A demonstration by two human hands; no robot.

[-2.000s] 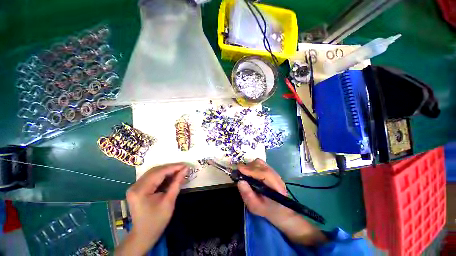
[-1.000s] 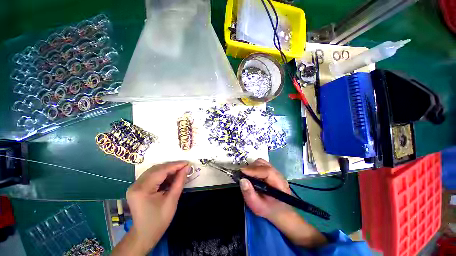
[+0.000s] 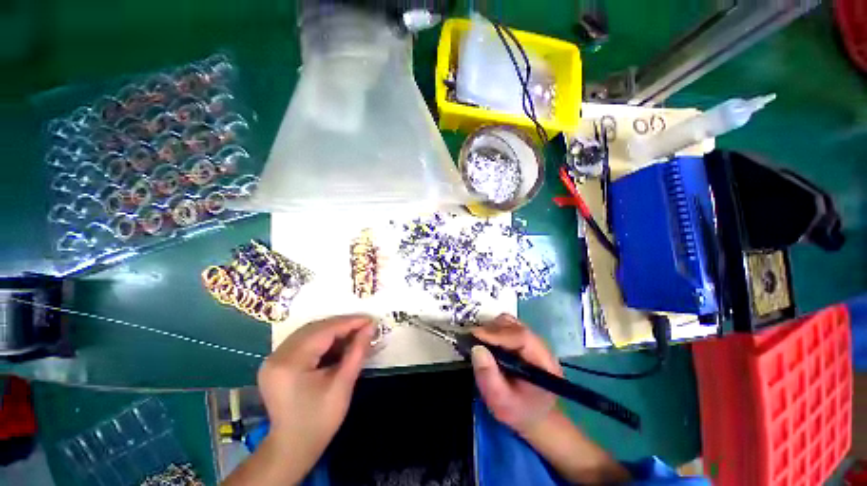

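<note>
My right hand [image 3: 514, 370] holds the black soldering iron [image 3: 561, 382], its metal tip pointing left at a tiny dark part on the cream work board [image 3: 323, 313]. My left hand [image 3: 318, 375] pinches a small ring [image 3: 380, 332] at the board's front edge; the fingers partly hide it. Solder wire [image 3: 143, 327] runs from the left to my left hand. A row of copper-coloured ring coils [image 3: 364, 264] stands mid-board. Loose small components [image 3: 466, 256] lie heaped to its right. Ring assemblies [image 3: 255, 280] are piled at the board's left edge.
A translucent fume hood [image 3: 359, 133] hangs over the board's back. Behind are a round tin [image 3: 501, 169] and a yellow bin [image 3: 510, 74]. A blue soldering station [image 3: 663, 237] and red gridded tray [image 3: 803, 399] are right. A blister tray [image 3: 152, 157] and wire spool [image 3: 33, 318] are left.
The view has shifted slightly, so the bench things sit a little lower and mostly further right. Both hands keep nearly the same pose and hold on the ring and iron.
</note>
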